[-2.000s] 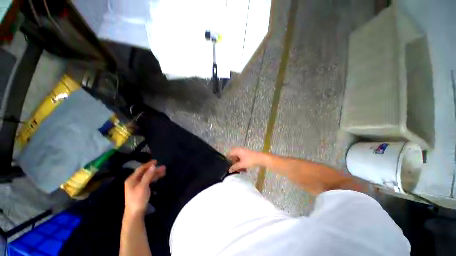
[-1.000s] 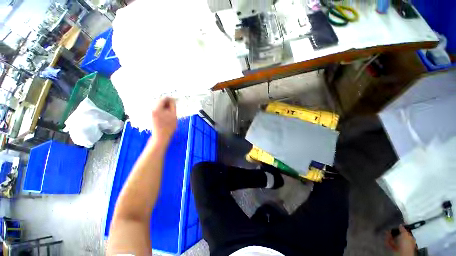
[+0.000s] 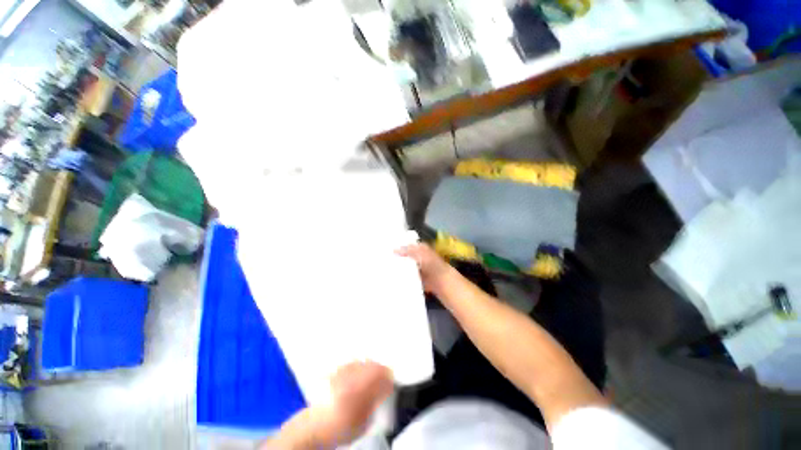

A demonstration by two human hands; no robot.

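A large white fabric panel (image 3: pixel 338 281) hangs from the white heap (image 3: pixel 272 88) on the sewing table over the blue crate towards my lap. My left hand (image 3: pixel 362 391) grips its near end; the image is blurred there. My right hand (image 3: pixel 423 264) holds its right edge, with fingers partly hidden at the cloth. The padded block (image 3: pixel 505 220), with a grey cover and yellow wrapping, stands right of the panel. The hammer (image 3: pixel 777 301) lies on the white panels (image 3: pixel 738 246) at the far right.
The blue crate (image 3: pixel 237 352) stands beside my leg, partly under the panel. The sewing table's brown edge (image 3: pixel 544 75) runs across the top. A dark slab (image 3: pixel 533 33) lies on the table. A green basket (image 3: pixel 145 180) and another blue crate (image 3: pixel 95 323) stand at the left.
The white panel has come down from the heap towards my lap. My right hand has let go of the hammer and moved left onto the panel. My left hand has moved nearer to me.
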